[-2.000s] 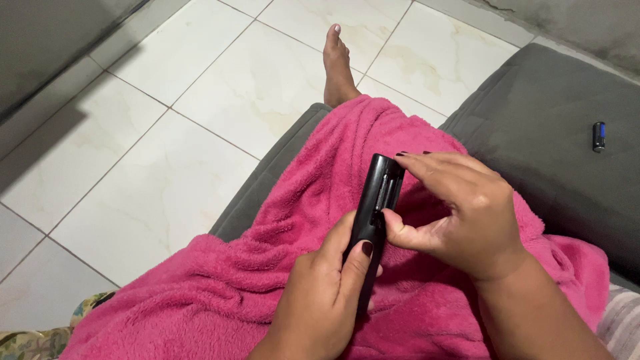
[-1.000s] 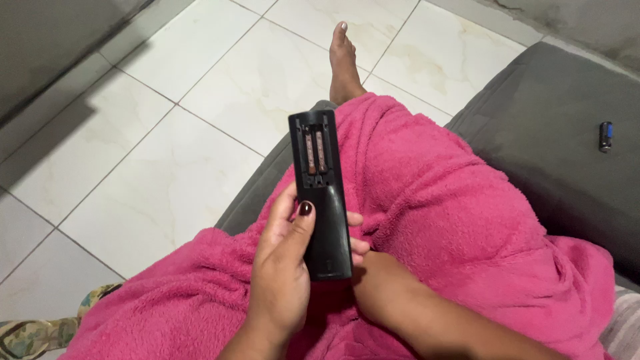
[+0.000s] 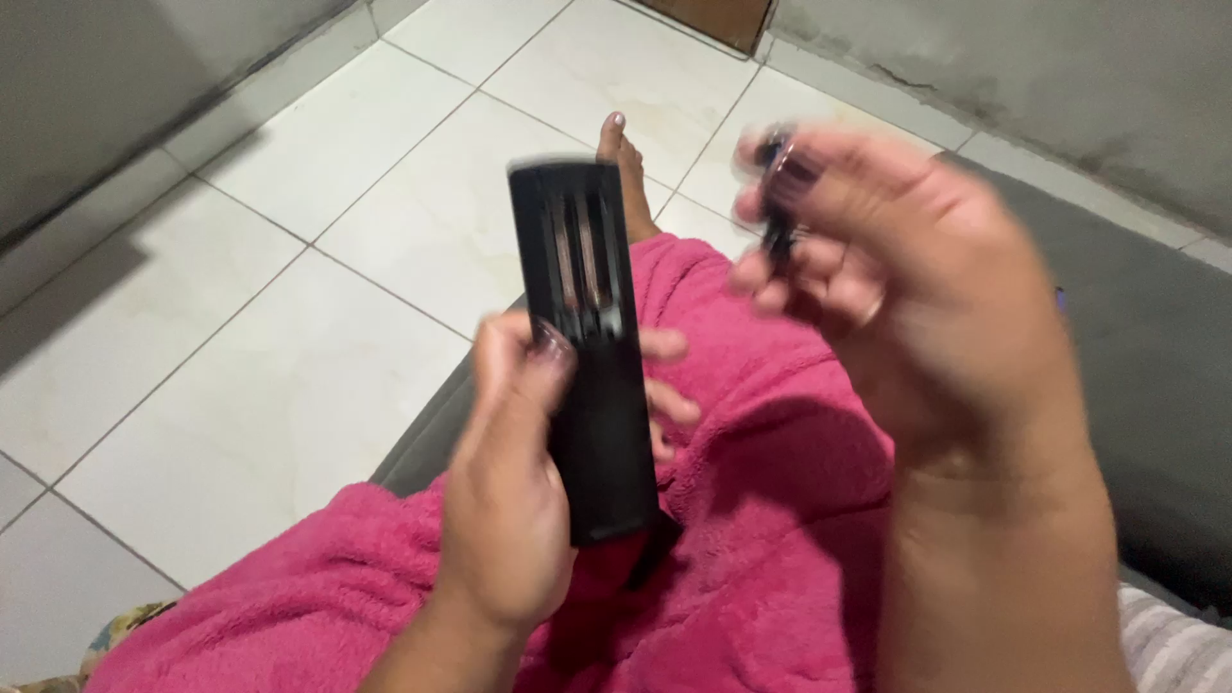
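My left hand (image 3: 520, 462) is closed around a black remote control (image 3: 602, 433), its back facing up. Near the remote's top end its battery compartment (image 3: 583, 255) lies uncovered, with what look like two reddish-brown strips or cells inside, blurred. To the right, my right hand (image 3: 895, 250) is raised above the pink blanket and blurred by motion. Between its fingertips is a small dark piece with a hint of blue (image 3: 778, 192), probably a battery; the blur hides its exact shape. The two hands are apart.
A pink fleece blanket (image 3: 327, 587) covers the lap, with a bare foot (image 3: 628, 183) beyond it. On the grey cushion (image 3: 1145, 385) at right, a small blue thing (image 3: 1061, 300) shows beside my right wrist. White floor tiles (image 3: 404, 241) and grey walls (image 3: 1059, 67) surround the seat.
My right hand has risen from the blanket, where it was low a second ago, and now has a small dark piece in its fingers. The remote stays in my left hand.
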